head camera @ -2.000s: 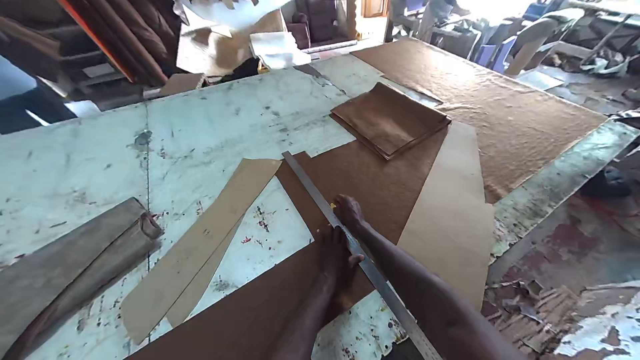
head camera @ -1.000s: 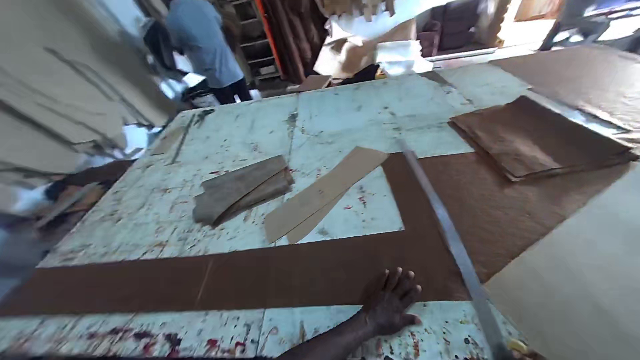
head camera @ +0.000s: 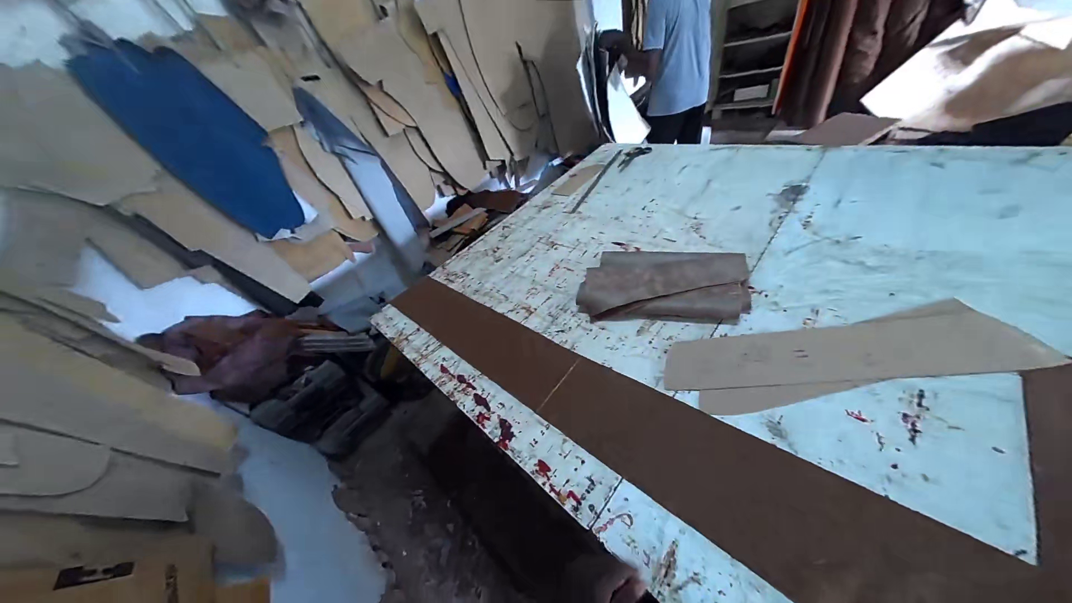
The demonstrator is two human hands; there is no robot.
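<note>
A long brown leather strip [head camera: 670, 435] lies flat along the near edge of the worktable, a pale line crossing it near its far left part. Beyond it lie a folded grey-brown leather piece [head camera: 666, 286] and two overlapping tan card strips [head camera: 837, 352]. At the bottom edge, a blurred brown shape with a pinkish end [head camera: 615, 582] is perhaps part of my left hand; its fingers and any hold cannot be made out. My right hand is out of view. The metal straightedge seen earlier is outside this frame.
The pale, paint-stained worktable [head camera: 904, 218] has its left edge running diagonally. A thin dark bar [head camera: 595, 182] lies at its far corner. Card patterns [head camera: 494, 75] and a blue piece [head camera: 188, 138] hang at left, above a dark heap [head camera: 318, 406]. A person [head camera: 677, 63] stands behind the table.
The view has swung far to the left. Two seconds ago both hands were at the straightedge; one second ago my left hand lay spread on the brown leather, and it no longer lies there.
</note>
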